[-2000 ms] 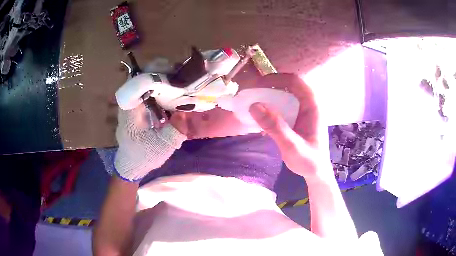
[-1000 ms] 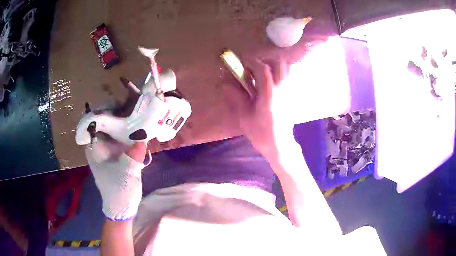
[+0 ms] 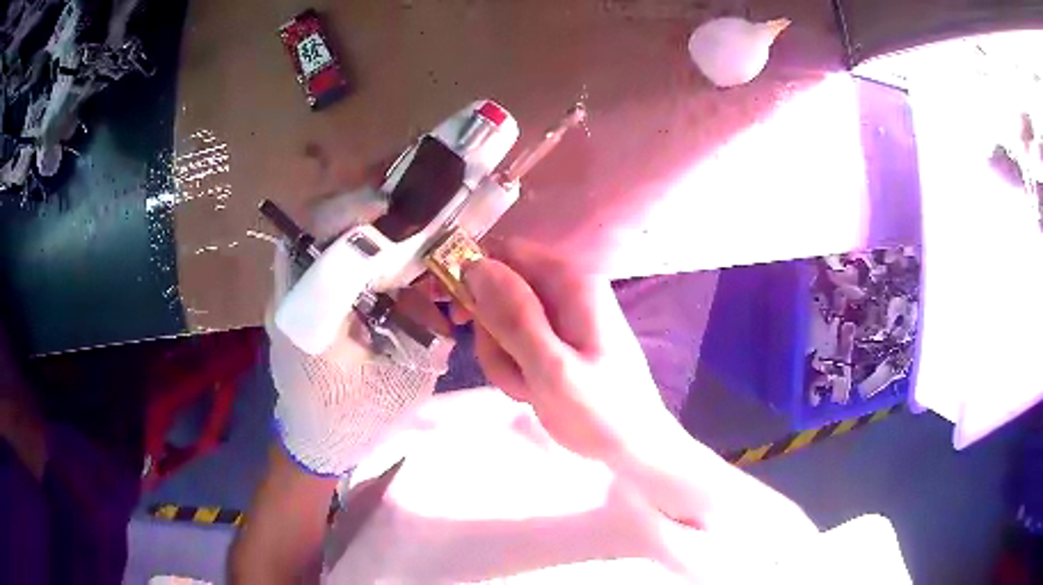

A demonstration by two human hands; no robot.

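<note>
The white toy scooter body (image 3: 326, 295) is held above the bench's near edge, its dark handlebar at the lower left and its red tail light at the upper right. My left hand (image 3: 355, 377), in a white knit glove, holds it from below near the handlebar; part of that hand is hidden by the toy. My bare right hand (image 3: 520, 320) grips a flat gold hand tool (image 3: 455, 261) against the side of the body, below the dark seat (image 3: 426, 189). A thin pale rod (image 3: 547, 149) sticks out from the tail end.
A white glue bottle (image 3: 732, 51) lies at the back right of the brown bench cover (image 3: 595, 46). A red packet (image 3: 312, 59) lies at the back left. A blue bin (image 3: 769, 343) of small parts is at the right, beside a glaring white tray (image 3: 972, 286). A dark green surface (image 3: 92, 251) with parts is at the left.
The glue bottle was put down on the bench. My right hand has taken hold of the gold tool and brought it to the scooter. The scooter has turned, its seat and tail light showing again.
</note>
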